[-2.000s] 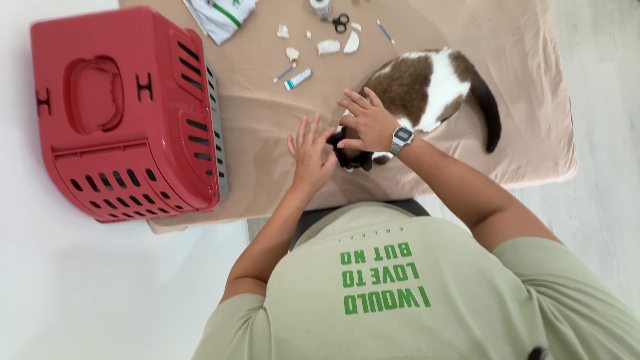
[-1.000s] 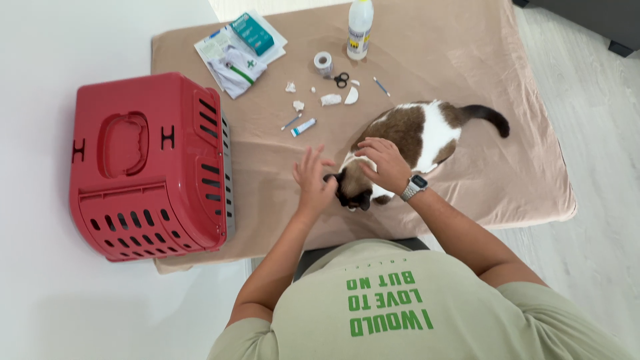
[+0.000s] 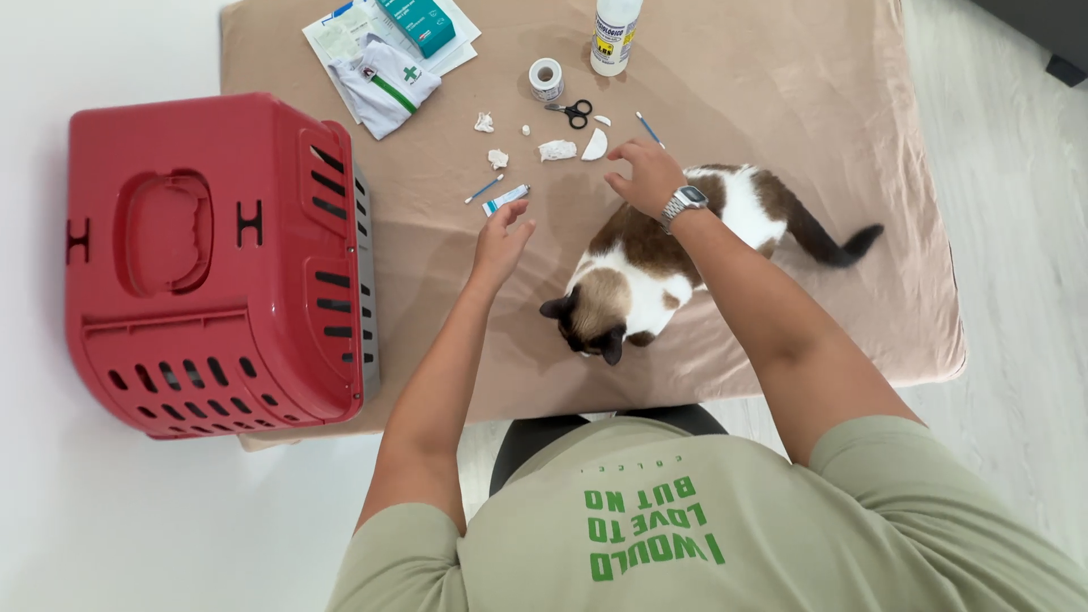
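Observation:
A brown and white cat [image 3: 646, 255] crouches on the cloth-covered surface [image 3: 816, 340], its dark head low and its tail toward the right. My left hand [image 3: 503, 242] is left of the cat, fingers apart, just below a small tube [image 3: 507, 199], holding nothing. My right hand [image 3: 648, 177], with a metal-banded watch on the wrist, hangs over or beside the cat's back, fingers spread and empty. Near it lie a cut white pad [image 3: 595, 144], a cotton swab [image 3: 650, 130], a white wad [image 3: 558, 150] and black-handled scissors [image 3: 577, 113]. Another swab [image 3: 484, 189] lies beside the tube.
A red pet carrier [image 3: 170, 340] stands at the left edge. Behind are a tape roll [image 3: 546, 82], a white bottle [image 3: 614, 38], a teal box [image 3: 418, 24], papers [image 3: 331, 38] and a folded white fabric item [image 3: 382, 93]. Small white scraps [image 3: 498, 159] lie near the tube.
Both hands have left the cat's head; my left hand has moved up toward the tube, my right hand up toward the scattered supplies. The cat's head is now uncovered. The view has shifted.

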